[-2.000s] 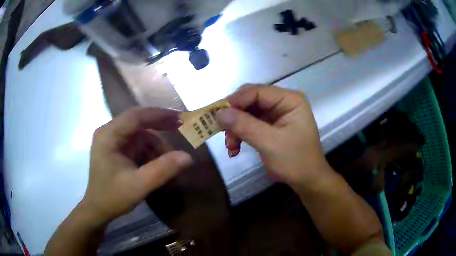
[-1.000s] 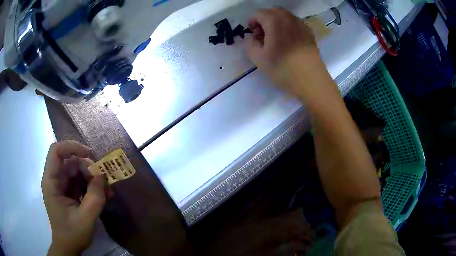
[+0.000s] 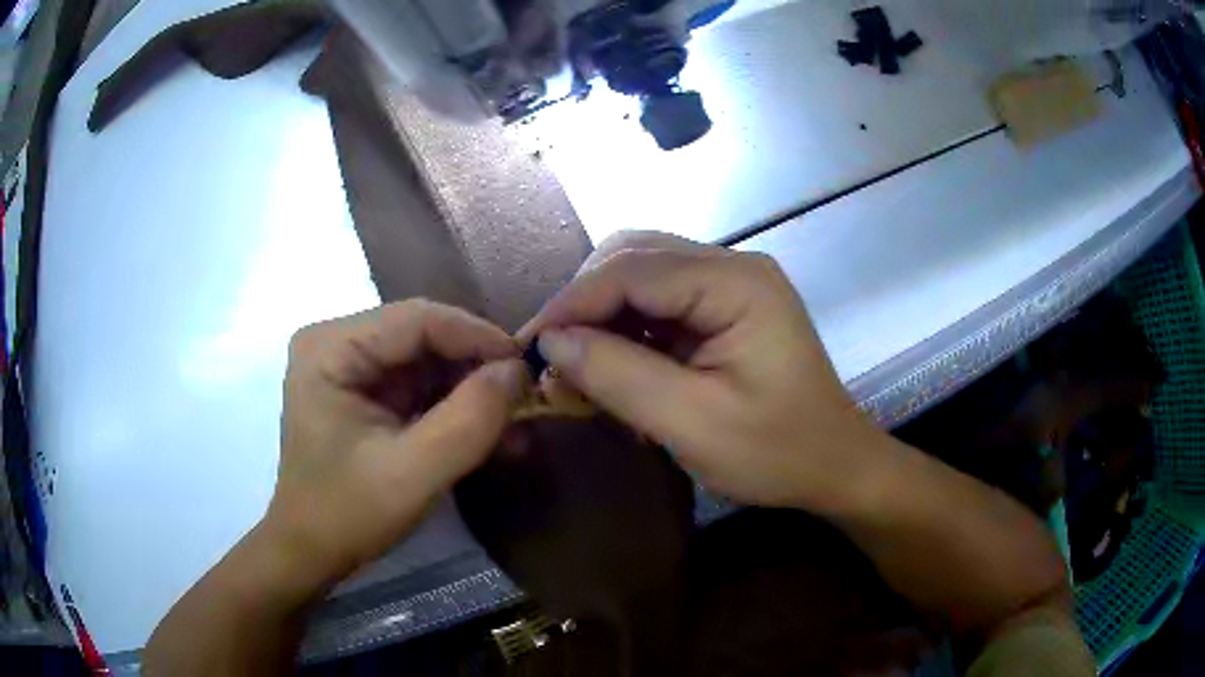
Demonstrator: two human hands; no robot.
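My left hand (image 3: 397,423) and my right hand (image 3: 714,357) meet fingertip to fingertip at the centre. Between them they pinch a small black tab (image 3: 535,355) and a tan label (image 3: 562,399), which is mostly hidden by the fingers. The dark-brown cloth strip (image 3: 496,218) lies beneath the hands, running from the machine over the table's front edge. Its upper part looks grainy and shinier.
The machine head with its needle area (image 3: 621,66) is at the top. A black tab heap (image 3: 879,42) and tan label stack (image 3: 1047,102) lie to the right. A green basket (image 3: 1163,437) with dark scraps is at lower right. Gold-coloured items (image 3: 533,635) show below the table edge.
My right hand has come back from the black tab heap to my left hand, with a black tab now at the fingertips. The label, flat and readable before, is mostly covered. The camera view has shifted.
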